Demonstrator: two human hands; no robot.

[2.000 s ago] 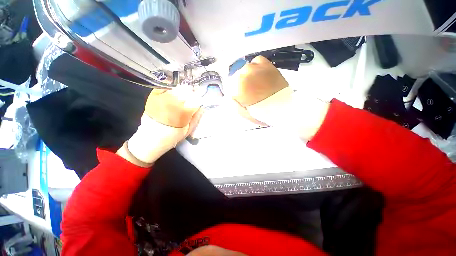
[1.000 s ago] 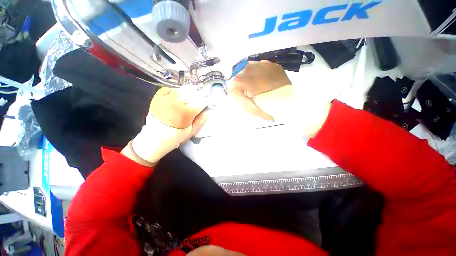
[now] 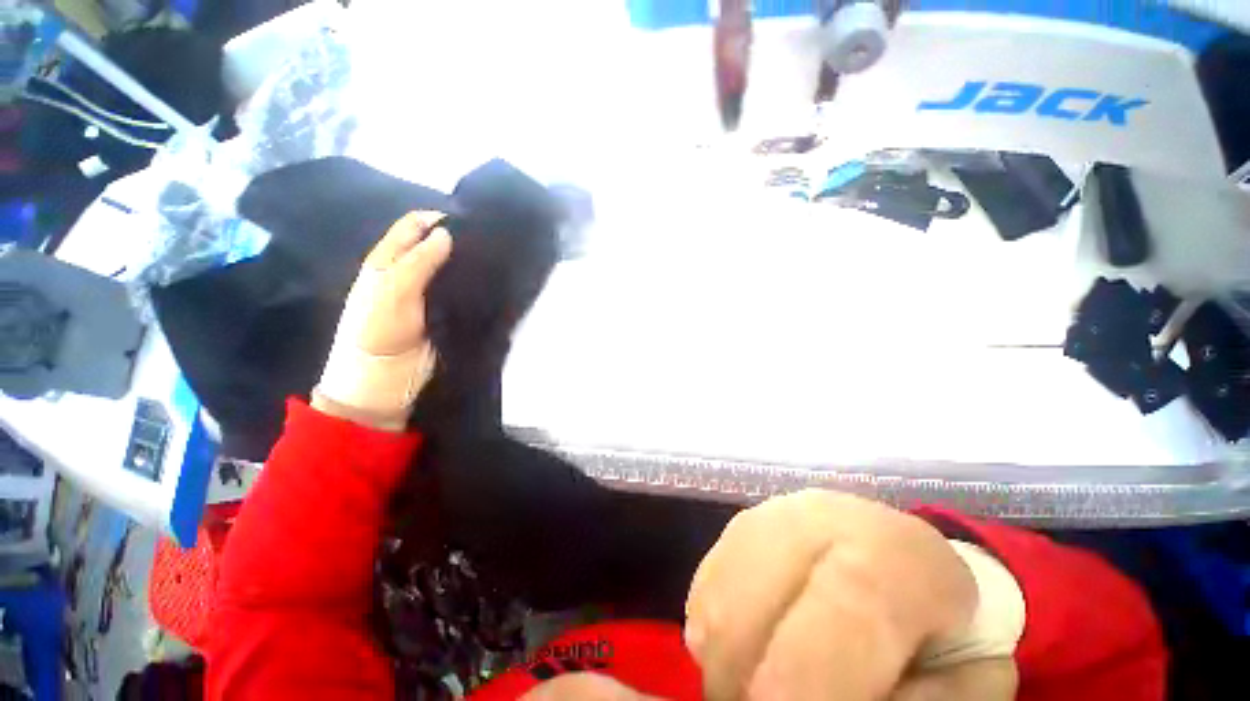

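The black garment piece [image 3: 295,295] lies on the white table left of the machine and hangs over the front edge towards my lap. My left hand [image 3: 391,308] is on the cloth, with thumb and finger pinched at its upper part. My right hand [image 3: 836,603] is raised close to the camera in front of the table edge, with curled fingers; whether it holds anything is hidden. The white sewing machine [image 3: 960,89] with blue JACK lettering stands behind, its needle area partly washed out by glare.
Black labels with white marks [image 3: 1131,342] lie at the right. Dark labels and a slim dark tool [image 3: 898,196] lie behind the needle area. Crinkled clear plastic [image 3: 295,110] is at the upper left. A ruler strip [image 3: 823,482] runs along the front edge. A red crate [image 3: 185,582] is below left.
The view has shifted, with the machine head now farther right. Both hands have left the needle area: my left hand is left with the cloth, my right hand is nearer the camera.
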